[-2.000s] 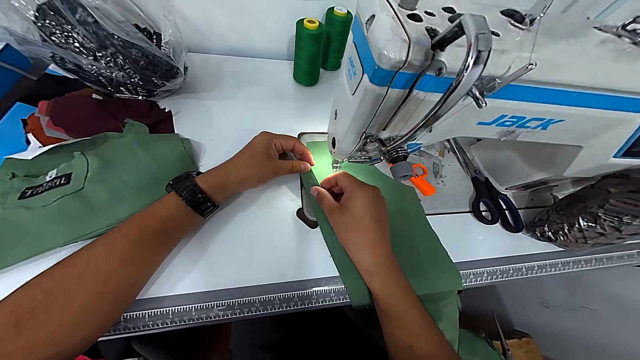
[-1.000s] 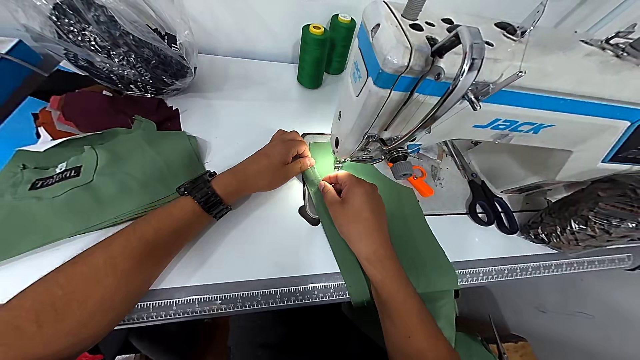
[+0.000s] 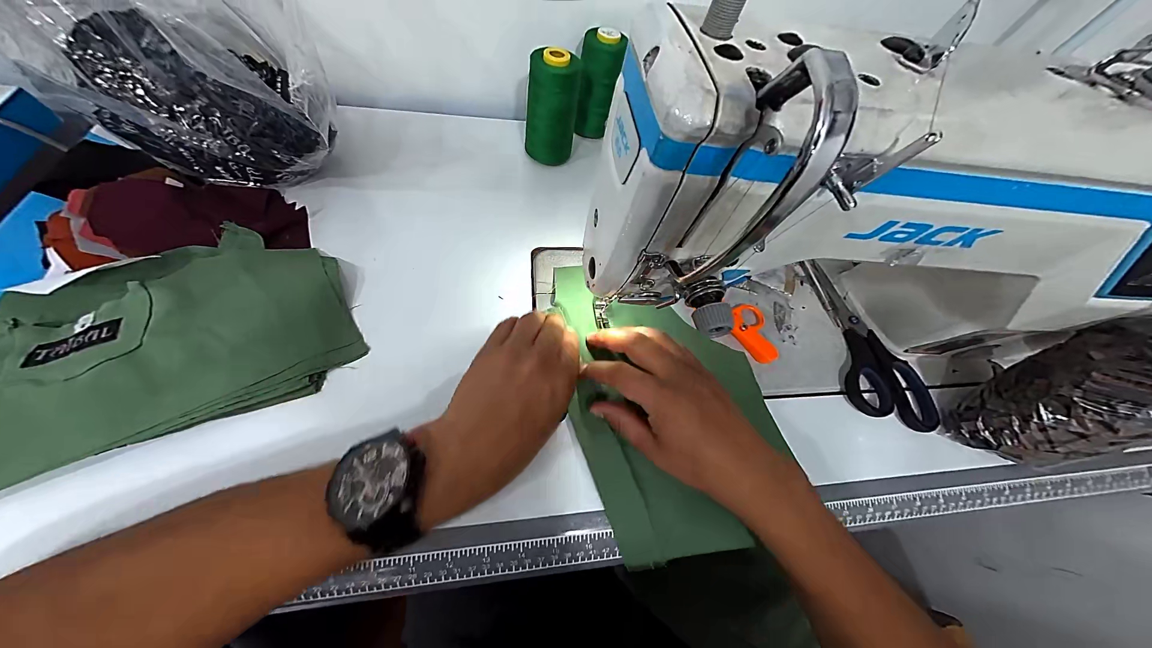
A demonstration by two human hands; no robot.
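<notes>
A green fabric piece (image 3: 666,477) lies under the presser foot (image 3: 601,313) of a white and blue Jack sewing machine (image 3: 900,198) and hangs over the table's front edge. My left hand (image 3: 522,387), a dark watch on its wrist, grips the fabric's left edge just in front of the foot, its fingertips partly hidden. Close beside it on the right, my right hand (image 3: 666,396) rests on the fabric with its fingers bent and apart. The fold along the fabric's left side runs beneath both hands.
Stacked green fabric pieces (image 3: 207,333) lie at the left, by maroon cloth (image 3: 189,216) and a plastic bag (image 3: 198,99). Two green thread cones (image 3: 551,108) stand behind. Black-handled scissors (image 3: 886,373), an orange tool (image 3: 752,335) and another bag (image 3: 1062,396) are at the right. A ruler strip (image 3: 495,558) lines the front edge.
My left hand has come nearer along the fabric edge, its back now turned up. My right hand's fingers have spread from their earlier pinch. More of the fabric lies past the foot.
</notes>
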